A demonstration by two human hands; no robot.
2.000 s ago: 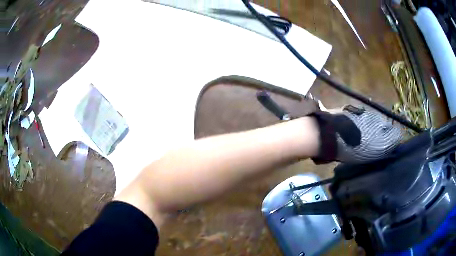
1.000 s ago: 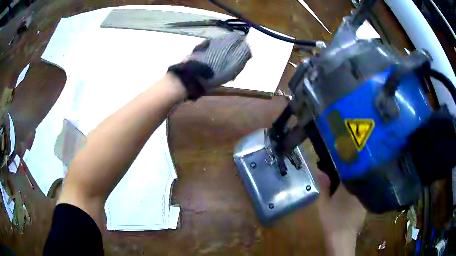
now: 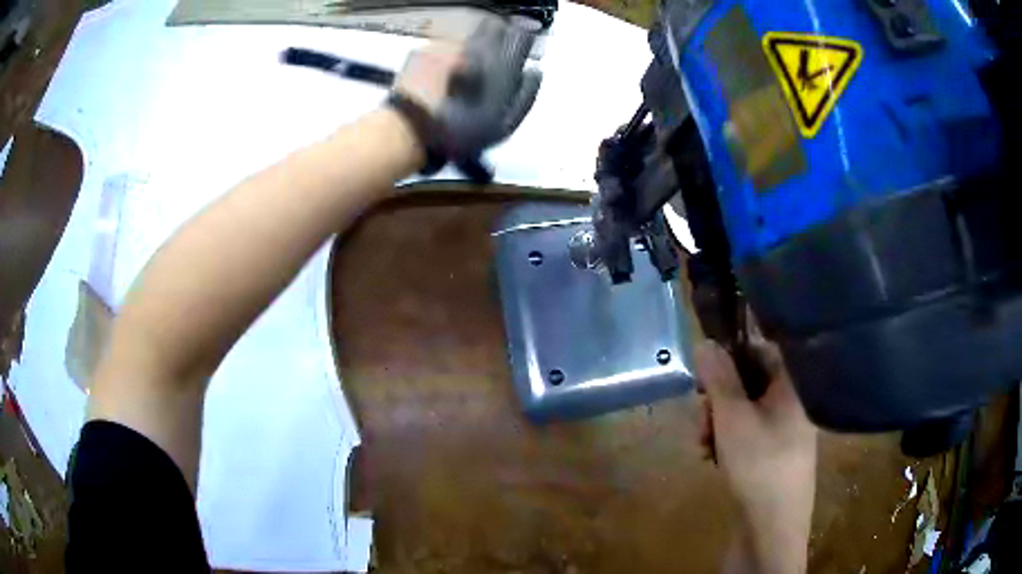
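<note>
The straight-knife cutting machine [image 3: 852,213] stands at the right, its grey base plate [image 3: 605,325] on the brown table beside the curved edge of the cut lay. My right hand [image 3: 756,415] is shut on the machine's handle, its fingers partly hidden by the motor. White marker paper [image 3: 258,135] covers the panel lay. My left hand [image 3: 482,95], in a grey mesh glove, is over the paper near its upper middle. A short black bar [image 3: 336,67] sticks out left of it. The glove is blurred, and its fingers and any hold are unclear.
A long flat grey strip [image 3: 291,14] lies along the paper's top, with black loops near its right end. A palm-sized see-through slab [image 3: 90,336] lies on the paper at left, partly behind my forearm. Offcuts and scraps [image 3: 925,510] lie at lower right.
My left hand went from the machine to the paper, where it remains. My right hand has come into view on the machine. The base plate has moved left and up to the lay's curved edge.
</note>
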